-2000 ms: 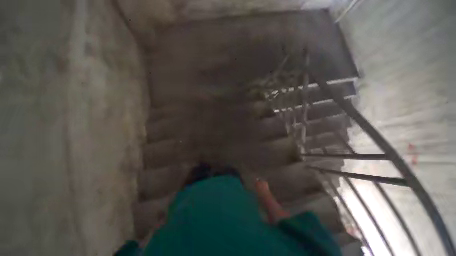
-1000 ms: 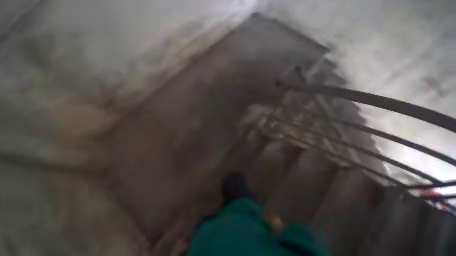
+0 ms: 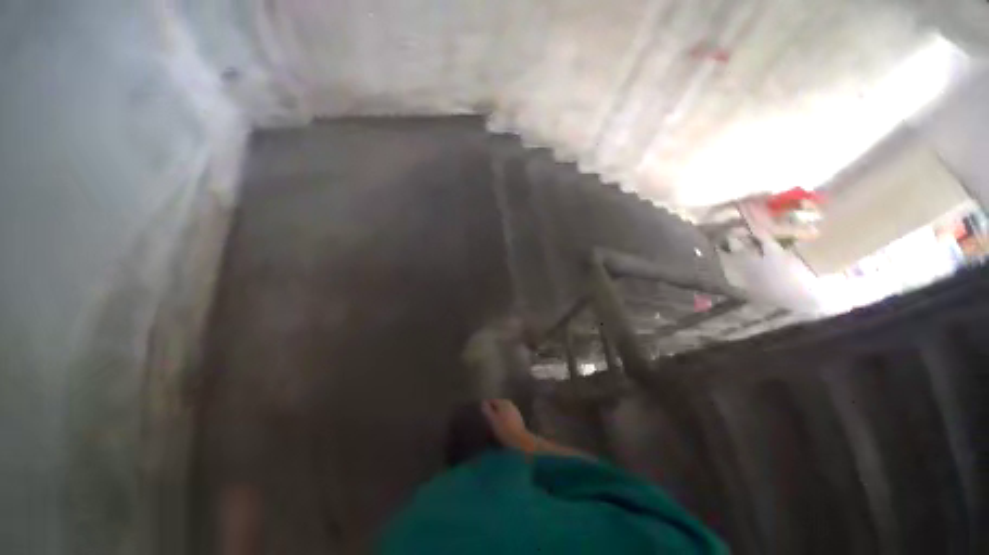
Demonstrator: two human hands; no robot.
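Note:
My right hand (image 3: pixel 504 417) is small and blurred at the lower centre, in front of my green sleeve (image 3: pixel 542 504). Its fingers are too blurred to tell whether it holds anything. A blurred pinkish patch at the lower left edge may be my left hand (image 3: pixel 241 515), but its shape cannot be told. The grey metal handrail (image 3: pixel 620 325) stands to the right of my right hand; I cannot tell whether they touch. A dark shoe or leg shows beside the hand.
A dark grey landing (image 3: pixel 347 271) lies ahead, with a pale wall (image 3: pixel 98 271) on the left. Steps (image 3: pixel 564 206) run beyond the handrail, and more steps (image 3: pixel 846 434) are at the lower right. A bright area with a red item (image 3: pixel 795 199) shows at the upper right.
The view has moved down the stairs and turned towards the right. The landing is nearer, the handrail's end has come into view, and a bright area with red items now shows at the right.

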